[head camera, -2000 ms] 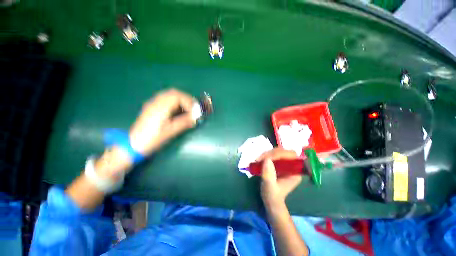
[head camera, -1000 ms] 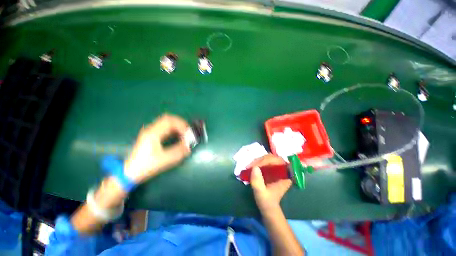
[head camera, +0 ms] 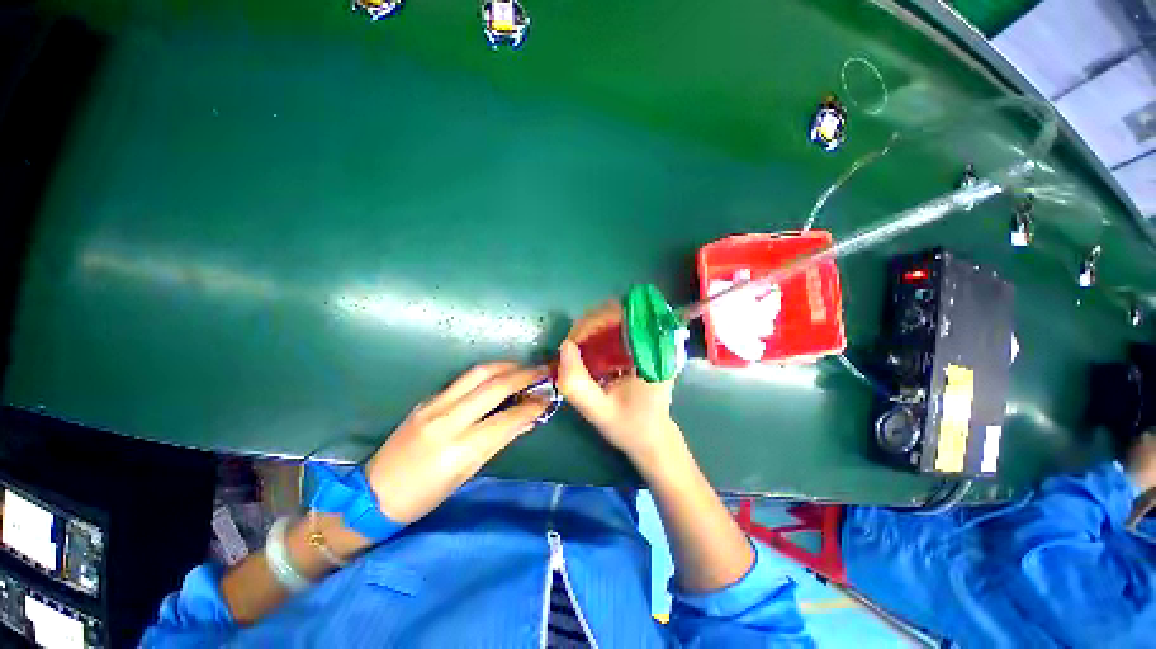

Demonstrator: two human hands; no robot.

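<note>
My left hand (head camera: 459, 434) holds a small round electronic assembly (head camera: 545, 401) in its fingertips, low in front of my chest. My right hand (head camera: 624, 396) grips the dark-red glue syringe (head camera: 603, 354), with its green adapter head (head camera: 652, 332) pointing up to the right. The syringe's front end is at the assembly; its tip is hidden by my fingers, so I cannot tell whether it touches. The clear air hose (head camera: 875, 236) runs from the green head up to the right.
A red tray (head camera: 824, 298) with crumpled white tissue (head camera: 745, 317) is right of my hands. The black dispenser controller (head camera: 970, 361) stands farther right. Several assemblies, one here (head camera: 828, 124), lie on the green belt. Another person's blue sleeve (head camera: 1014, 539) is at lower right. Trays (head camera: 51, 558) are lower left.
My left hand has moved right and down towards my body with the assembly. My right hand has lifted the syringe off the white wipe and turned it to the assembly. Belt assemblies have shifted in view.
</note>
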